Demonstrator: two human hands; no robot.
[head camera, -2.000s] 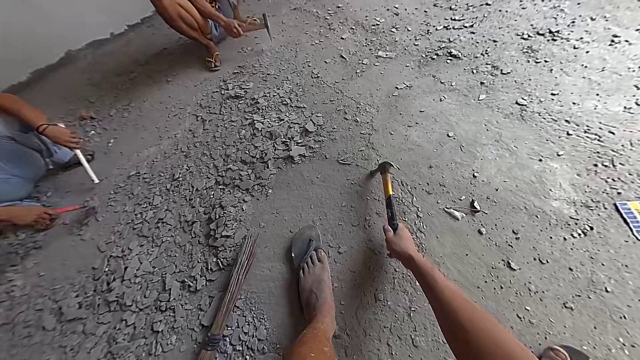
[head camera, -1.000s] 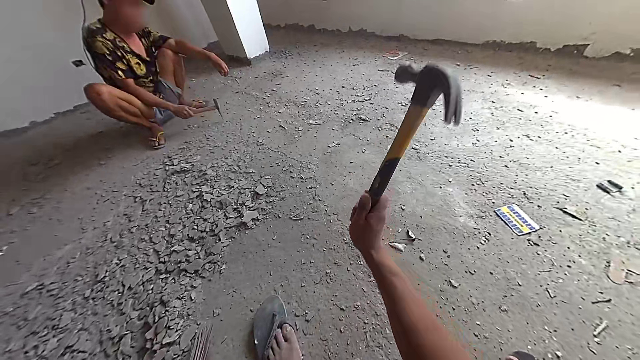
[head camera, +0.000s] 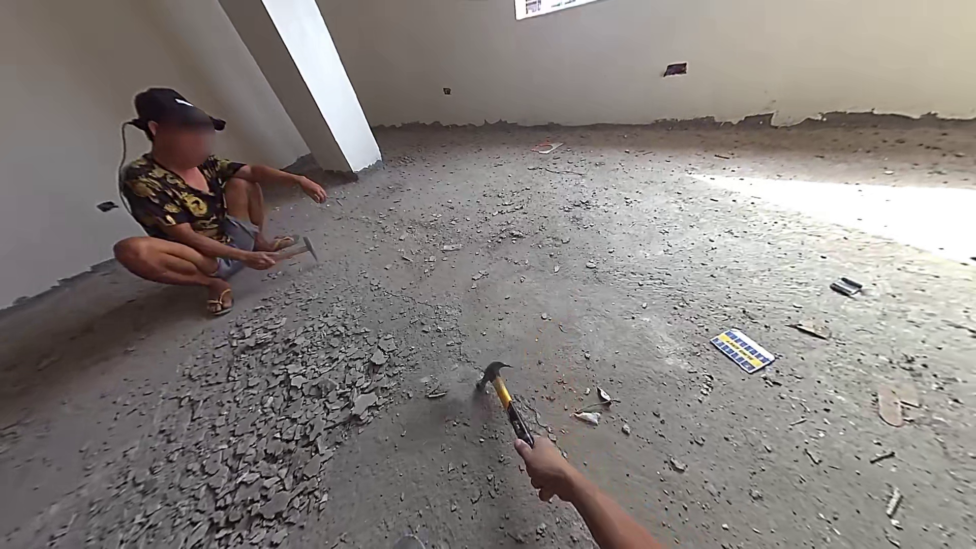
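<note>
My right hand (head camera: 547, 467), low and right of centre, is closed around the black grip of a claw hammer (head camera: 503, 395) with a yellow and black handle. The dark hammer head is down at the grey concrete floor (head camera: 457, 465), its edges slightly blurred. Just left of it lies a spread of broken, flat mortar chips (head camera: 305, 404). A few pale scraps (head camera: 587, 417) rest on the floor right of the hammer. My left hand is out of the frame.
A person (head camera: 191, 206) squats at the left, holding another hammer (head camera: 309, 248). Behind stand a white column (head camera: 324, 84) and walls. A blue, yellow and white card (head camera: 742, 351), a small dark object (head camera: 846, 287) and scattered debris lie to the right.
The hammer in my right hand was raised a second ago and is now down at the floor. The view has tilted up, showing more wall. The squatting person still holds a hammer low.
</note>
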